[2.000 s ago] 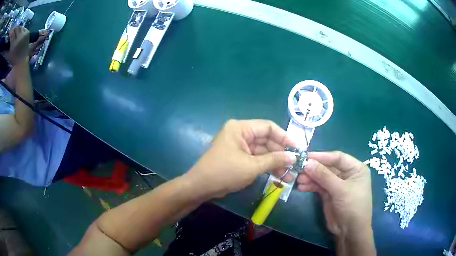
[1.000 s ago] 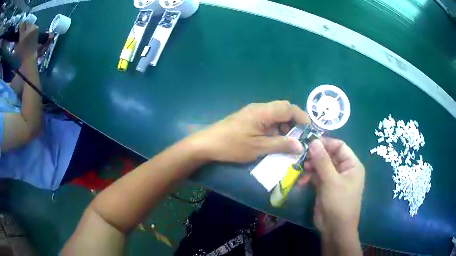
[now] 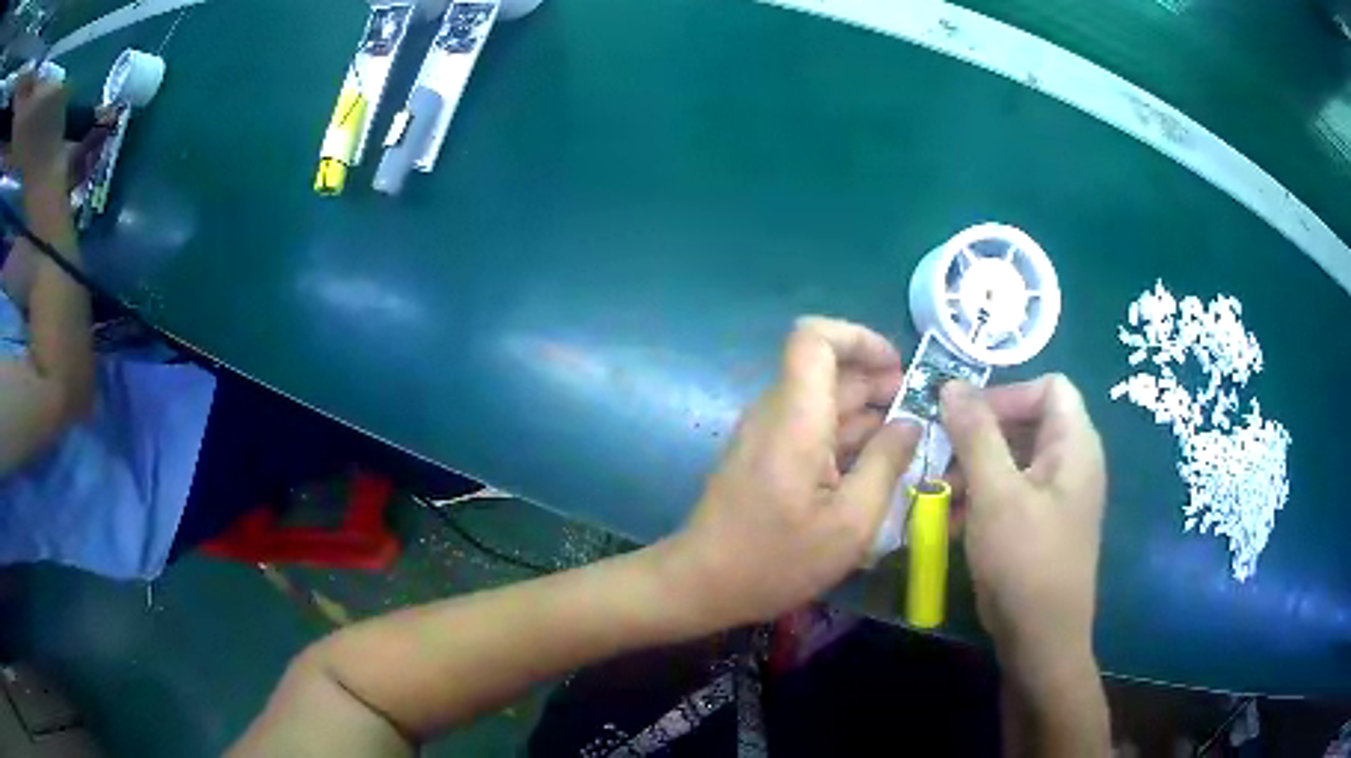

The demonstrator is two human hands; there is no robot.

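A white fan housing (image 3: 996, 293) with a spoked ring and open handle lies in front of me, ring pointing away. A small circuit board (image 3: 929, 379) sits in the handle's neck below the ring. A yellow battery (image 3: 928, 555) hangs by thin wires beside the handle's lower end. My left hand (image 3: 808, 474) holds the handle's left side, thumb and fingers around its edge. My right hand (image 3: 1025, 489) has its thumb and fingertips on the board's right side at the neck. The fingers partly hide the board and handle.
A pile of small white parts (image 3: 1237, 467) lies at the right. Two fan units with a yellow battery (image 3: 341, 145) and a grey battery (image 3: 411, 141) lie at the upper left. A neighbouring person's arm (image 3: 57, 296) is at the far left. A red object (image 3: 319, 530) is below the bench.
The board has gone from between my fingertips above the handle into the handle's neck. The housing has turned, and the yellow battery now points straight towards me.
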